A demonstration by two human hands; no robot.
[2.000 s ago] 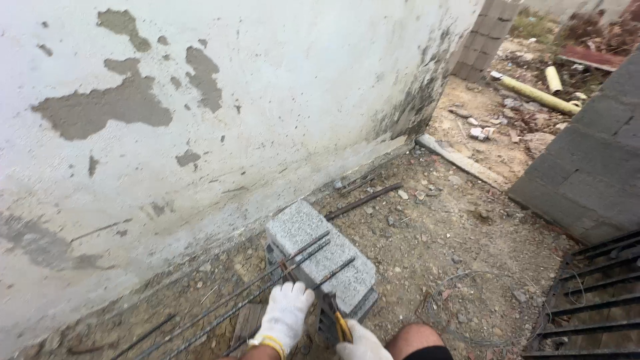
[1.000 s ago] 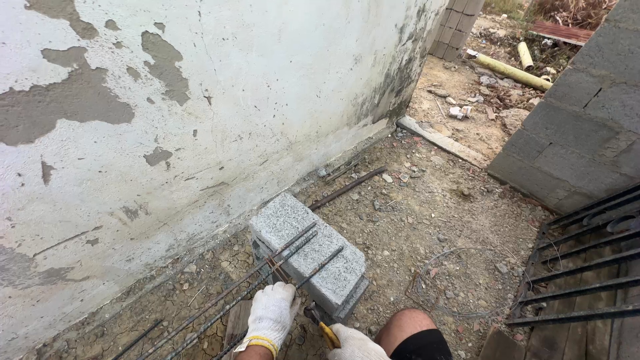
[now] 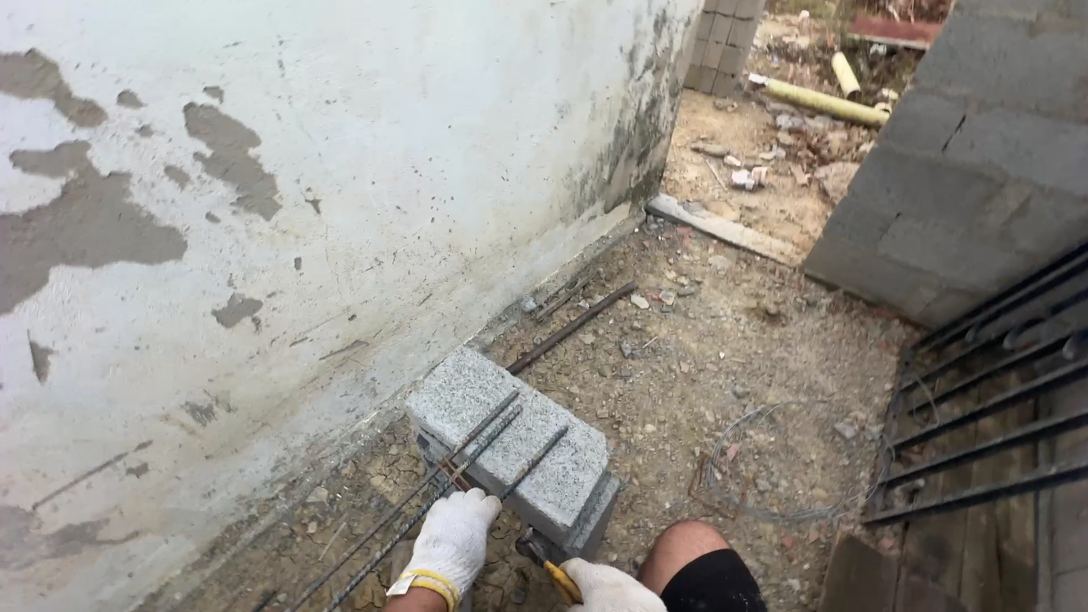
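Note:
Long steel reinforcing bars point(image 3: 398, 507) rest with their ends on a speckled grey concrete block point(image 3: 510, 425), which sits on another block. A small rusty tie or stirrup piece point(image 3: 455, 476) crosses the bars at the block's near edge. My left hand point(image 3: 455, 537), in a white knit glove with a yellow cuff, closes on the bars there; its fingertips are partly hidden. My right hand point(image 3: 610, 588), also gloved, grips the yellow handle of pliers or pincers point(image 3: 557, 578), whose dark metal head is beside the block's lower near side, apart from the bars.
A stained white plastered wall point(image 3: 382, 170) runs along the left. A rusty bar point(image 3: 574, 327) lies behind the block. Coiled thin wire point(image 3: 739, 501) is on the gravelly ground. At right are a black metal grille point(image 3: 994, 433) and a grey block wall point(image 3: 960, 187).
The view has shifted somewhat. The pliers' head, close to the bars two seconds ago, is now lower and apart from them. The left hand stays at the bars.

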